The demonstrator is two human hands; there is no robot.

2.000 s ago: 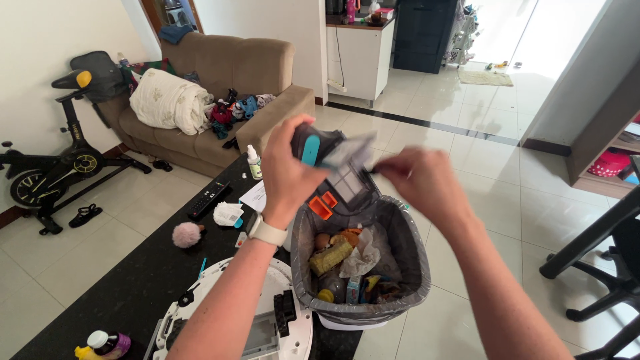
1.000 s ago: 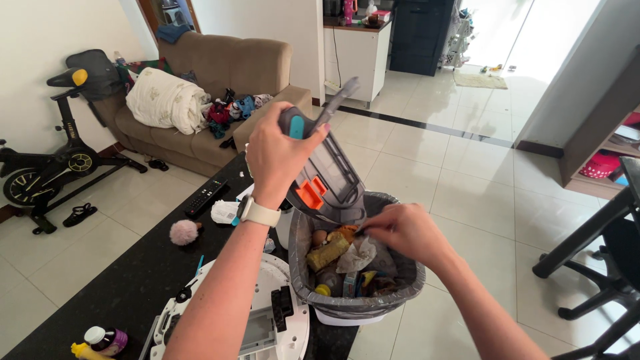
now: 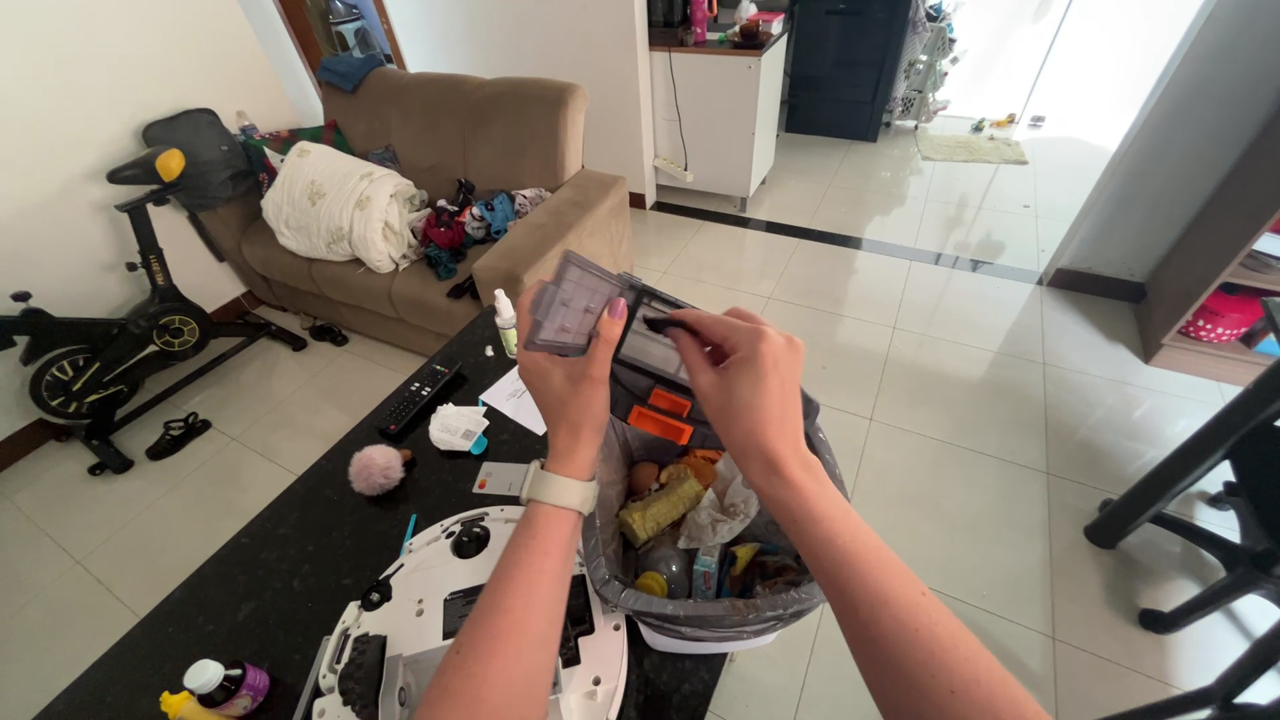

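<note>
My left hand (image 3: 575, 375), a pale watch band at its wrist, grips a grey plastic dust box of a robot vacuum (image 3: 665, 340) by its raised translucent lid (image 3: 572, 303). The box hangs tilted over a lined trash bin (image 3: 608, 565), its orange parts (image 3: 660, 424) facing me. My right hand (image 3: 735, 370) pinches a small dark thing, perhaps a tuft of dust, at the box's framed filter opening. Below lie mixed trash and a crumpled white tissue (image 3: 720, 510). An overturned white robot vacuum (image 3: 490, 600) rests on the table left of the bin.
On the dark stone table (image 3: 250, 580) are a remote control (image 3: 420, 402), a pink pompom (image 3: 377, 469), a card (image 3: 500, 478), a spray bottle (image 3: 506, 323) and a small dark bottle (image 3: 228, 688). Beyond stand a brown sofa (image 3: 460, 130) and an exercise bike (image 3: 150, 260); a black chair (image 3: 1190, 540) is at right.
My left hand has turned the dust box, and its lid now stands out to the left. My right hand has risen from beside the box's lower end to its framed opening.
</note>
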